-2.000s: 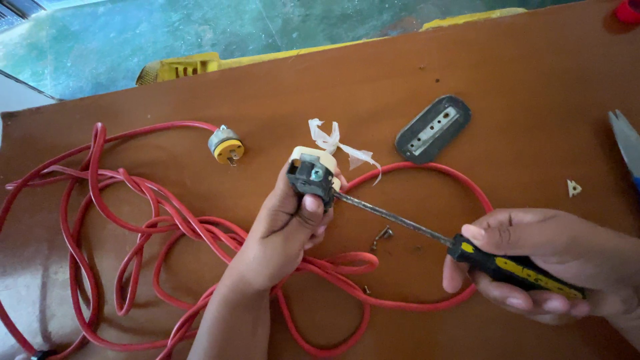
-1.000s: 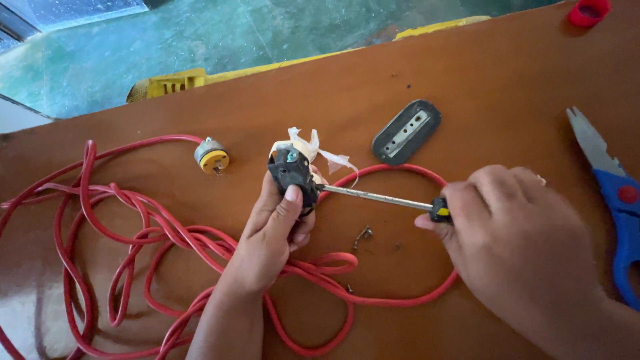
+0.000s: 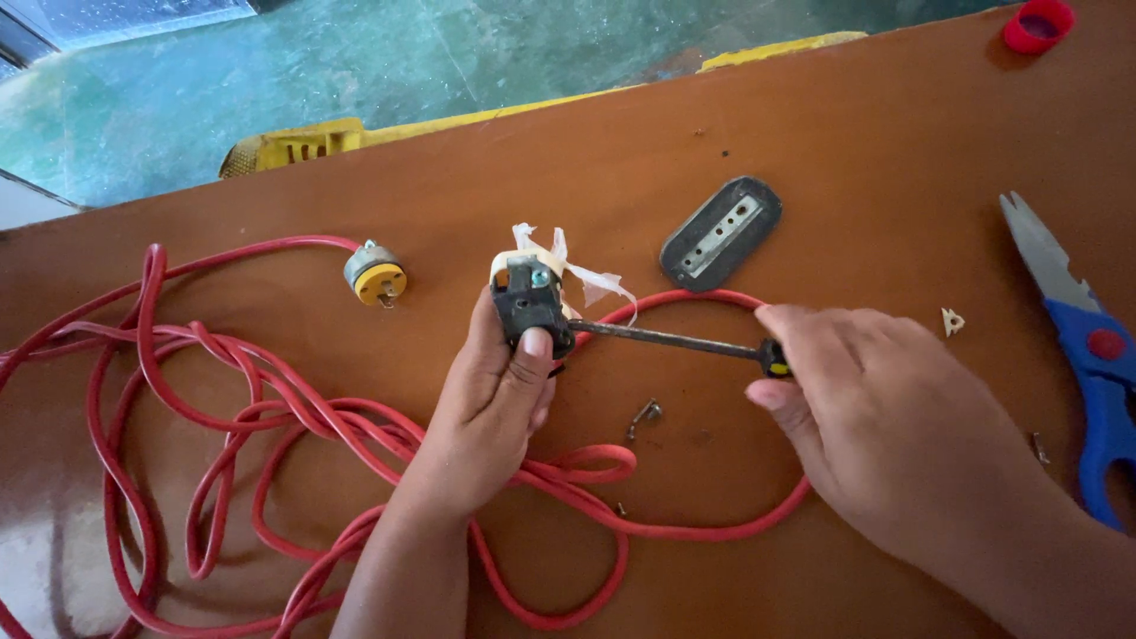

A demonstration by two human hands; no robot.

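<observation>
My left hand (image 3: 497,408) grips a black electrical connector body (image 3: 525,306) with a cream part around its top and a greenish screw showing. Shreds of whitish tape (image 3: 595,280) stick out beside it. My right hand (image 3: 861,399) is closed around the black and yellow handle of a screwdriver (image 3: 674,338), its shaft pointing left. The tip meets the connector's right side; its exact seat is hidden. A red cord (image 3: 710,532) runs behind my left hand and lies in loops at the left. One end of red cord enters a yellow and grey plug (image 3: 377,275).
A dark oval plate with a metal strip (image 3: 721,233) lies beyond the screwdriver. Blue-handled scissors (image 3: 1083,355) lie at the right, near a small cream piece (image 3: 951,321). Small screws (image 3: 645,417) rest on the brown table (image 3: 532,160). A red cap (image 3: 1038,25) stands at the far right corner.
My right hand has shifted its hold on the screwdriver and now covers most of the handle, which showed plainly at first. The view has shifted, bringing more of the scissors in.
</observation>
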